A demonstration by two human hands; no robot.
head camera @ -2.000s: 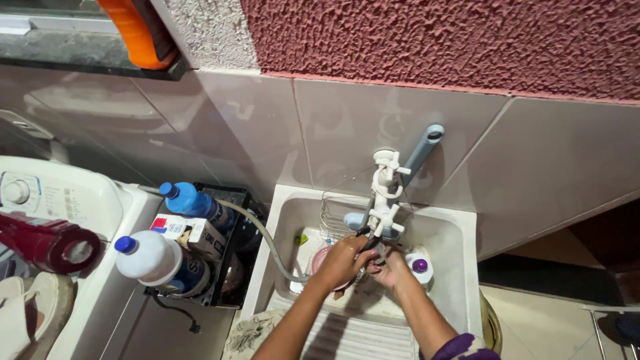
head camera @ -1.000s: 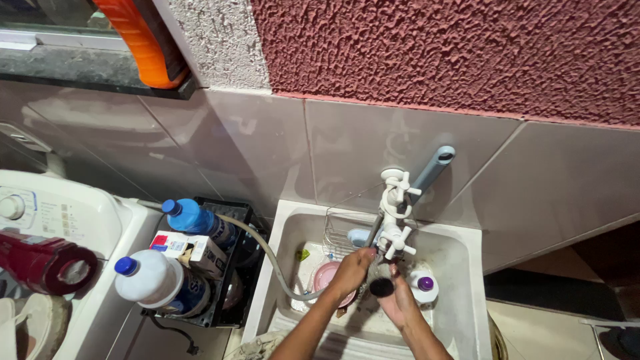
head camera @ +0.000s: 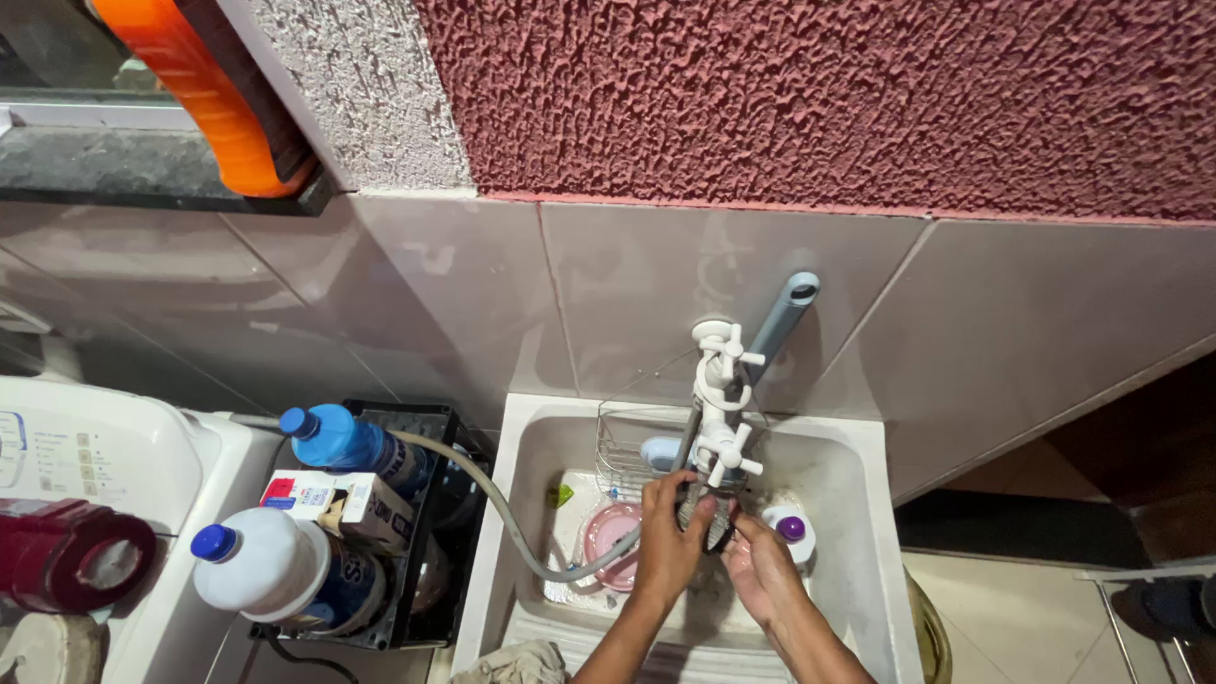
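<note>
My left hand (head camera: 668, 532) and my right hand (head camera: 765, 570) meet just below the white plastic tap (head camera: 727, 456), over the laundry sink (head camera: 879, 532). Between the fingers of both is a dark, round-ended object with a lighter ribbed or bristled part (head camera: 712, 524); its kind is unclear. My left fingers grip it near the tap outlet, while my right fingers touch its lower right side. A grey hose (head camera: 513, 532) curves into the sink beside my left wrist. Left of that hand lies a pink round dish (head camera: 608, 537). A white bottle with a purple cap (head camera: 791, 530) stands right of my right hand.
Left of the sink, a black crate (head camera: 408, 579) holds a blue bottle (head camera: 342, 439), a carton (head camera: 351, 503) and a white bottle (head camera: 275, 570). A washing machine (head camera: 104, 437) is at far left. Inside the sink are a wire rack (head camera: 617, 446) and a ribbed washboard (head camera: 608, 646).
The dark round end that showed between my hands one second ago is now turned, with its ribbed or bristled side in sight. Both hands remain at the tap. The view has shifted slightly.
</note>
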